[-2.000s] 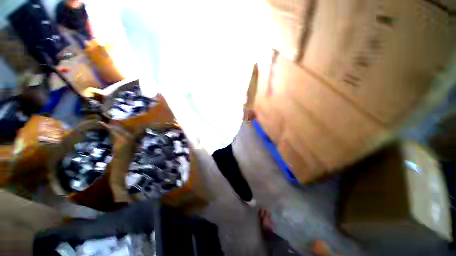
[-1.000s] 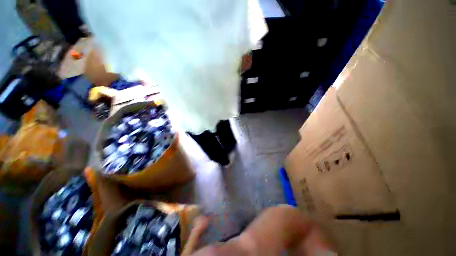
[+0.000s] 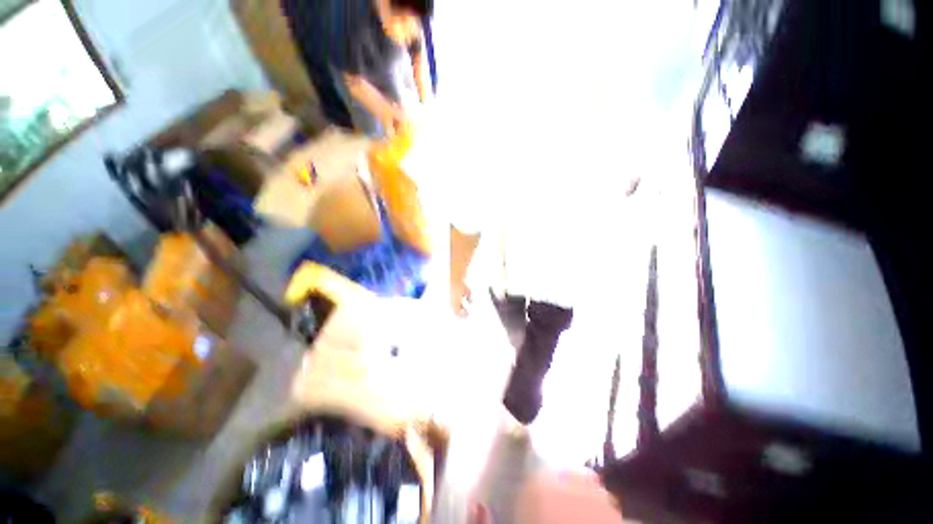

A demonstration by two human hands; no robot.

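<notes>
A blurred pinkish shape, likely my right hand (image 3: pixel 568 499), is cut off by the bottom edge right of centre. I cannot tell whether it holds anything. My left hand is not in view. The nearest thing in front is an open brown carton (image 3: pixel 348 394) at the bottom left of centre. It is full of small black and silver parts (image 3: pixel 312 481), too blurred to name.
A person in pale clothing (image 3: pixel 552 174), washed out by glare, is just ahead, with a dark shoe (image 3: pixel 537 363). Another person's arm (image 3: pixel 370 100) is at the top. Orange-wrapped cartons (image 3: pixel 133 343) are at left, a blue crate (image 3: pixel 373 264) beyond, dark cabinets (image 3: pixel 808 461) at right.
The view has moved forward and tilted up. The large cartons at right have left the picture, and dark cabinets and a window now show. The hand shows less at the bottom edge.
</notes>
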